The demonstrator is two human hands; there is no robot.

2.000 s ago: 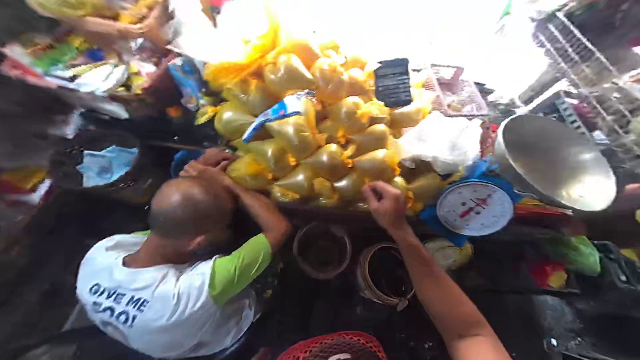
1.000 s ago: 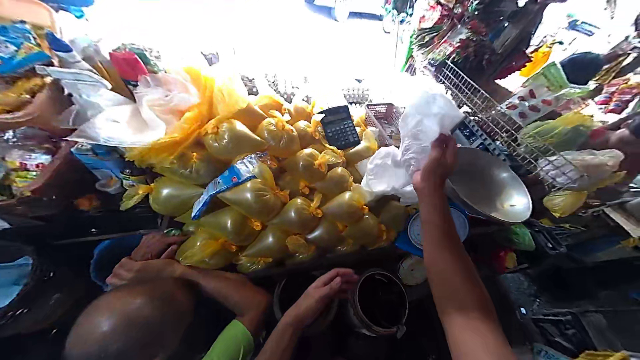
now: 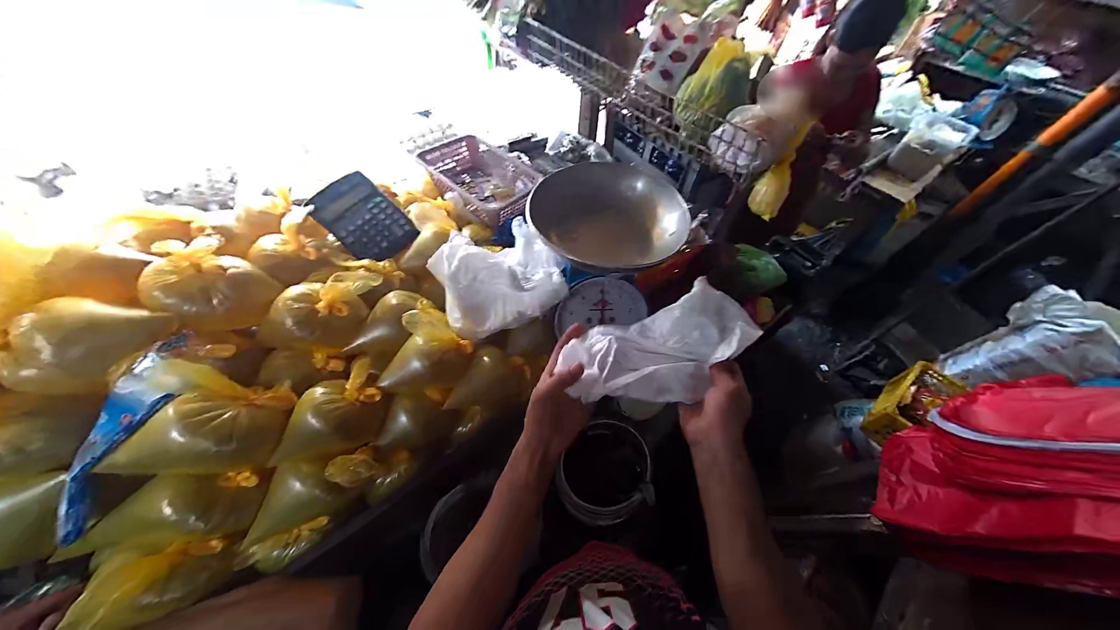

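Between both hands, a white plastic bag (image 3: pixel 656 350) is stretched out. My left hand (image 3: pixel 558 394) grips its left end and my right hand (image 3: pixel 719 404) pinches the lower right edge. Just behind the bag stands a dial scale (image 3: pixel 602 303) with a wide metal pan (image 3: pixel 608 214) above it. Another white plastic bag (image 3: pixel 500 284) lies crumpled left of the scale, against a pile of tied yellow plastic bags (image 3: pixel 319 416). A dark calculator (image 3: pixel 363 216) rests on the pile.
A round container (image 3: pixel 604 472) stands below my hands. Behind the pile is a pink plastic basket (image 3: pixel 479 179). Red fabric or plastic (image 3: pixel 1006 472) lies at the right. Wire racks (image 3: pixel 665 122) hold bagged goods, and a person (image 3: pixel 840 79) is at the upper right.
My right hand has brought a white bag from beside the metal pan to in front of the scale. My left hand, free one second ago, now holds it too. The view has swung right.
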